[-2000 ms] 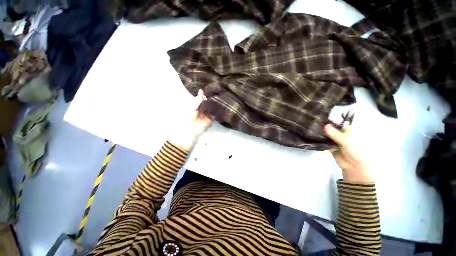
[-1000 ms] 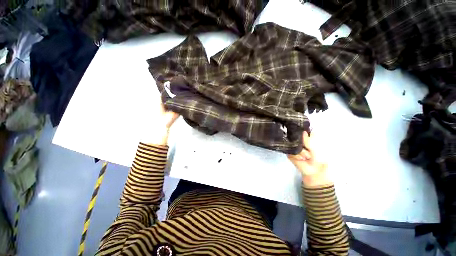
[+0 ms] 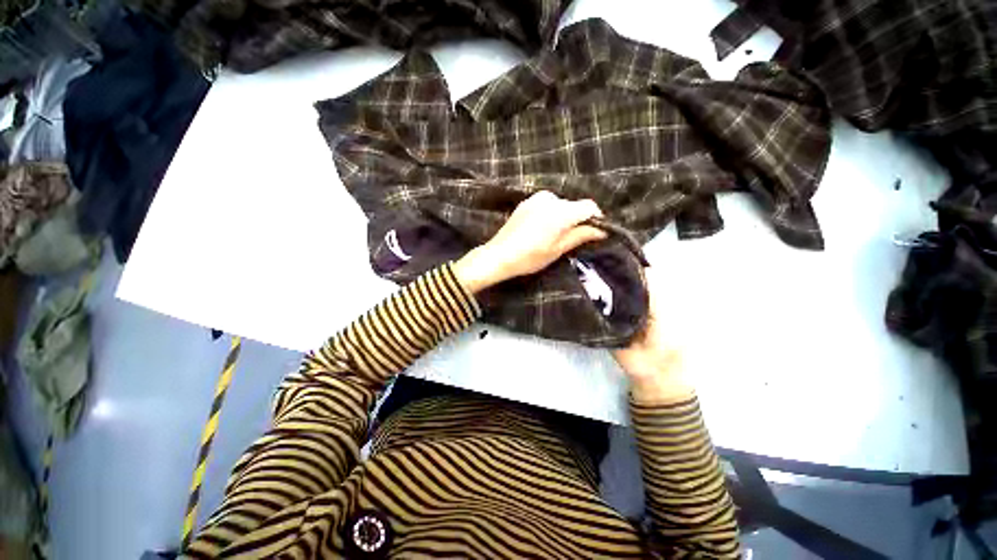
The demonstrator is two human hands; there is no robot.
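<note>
A dark brown plaid garment (image 3: 590, 137) with thin cream lines lies spread and crumpled on the white table (image 3: 219, 208). Its near end is folded open, showing dark lining (image 3: 418, 249) with a white crescent mark at the left and another white patch (image 3: 594, 287) at the right. My left hand (image 3: 541, 235) reaches across the garment, its fingers on the edge beside the right opening. My right hand (image 3: 653, 348) holds the garment's near right edge from below and outside; its fingers are partly hidden behind the cloth. No snips can be made out in it.
More plaid garments (image 3: 886, 55) are heaped at the far edge and right side of the table. Dark blue (image 3: 126, 131) and olive (image 3: 55, 339) cloth lies at the left. Yellow-black tape (image 3: 213, 438) marks the floor. Small dark specks lie on the table.
My left hand has moved right from the garment's left corner to its right opening. The garment was drawn left and nearer, and its lining and white patches now show more. My right hand shifted left.
</note>
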